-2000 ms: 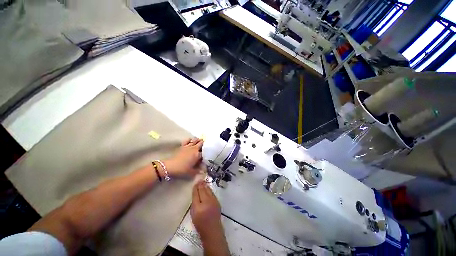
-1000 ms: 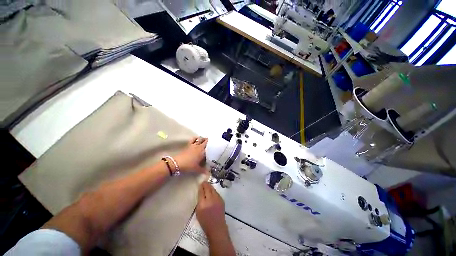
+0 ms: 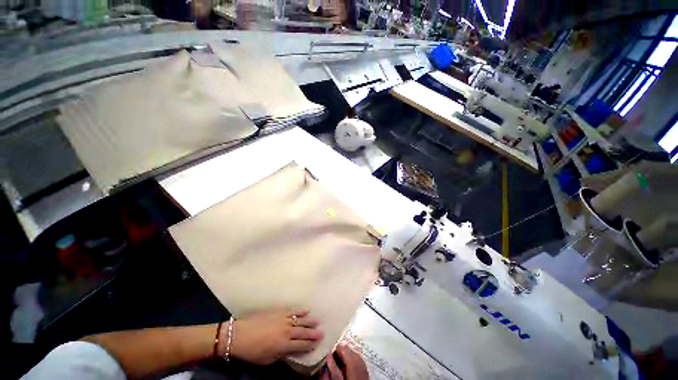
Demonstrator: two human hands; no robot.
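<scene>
A large beige fabric panel (image 3: 275,245) lies on the white table, its right edge at the needle area (image 3: 390,271) of a white sewing machine (image 3: 476,319) with blue lettering. A small yellow sticker (image 3: 330,214) is on the panel. My left hand (image 3: 279,338) lies palm down on the panel's near end, fingers slightly spread, thumb hidden. My right hand (image 3: 348,364) has curled fingers at the panel's near right corner; the picture's bottom edge cuts it off. The cloth's edge curls between the hands. The contact under the presser foot is hidden.
A thick stack of beige panels (image 3: 163,119) lies beyond the table (image 3: 230,167) at the upper left. A round white device (image 3: 354,134) stands behind the table. Thread cones (image 3: 621,197) are at the right. Another sewing machine (image 3: 505,119) stands farther back.
Both hands have left the needle area and are now at the panel's near end. The view has shifted, so the machine appears lower and farther right, and more of the stack shows.
</scene>
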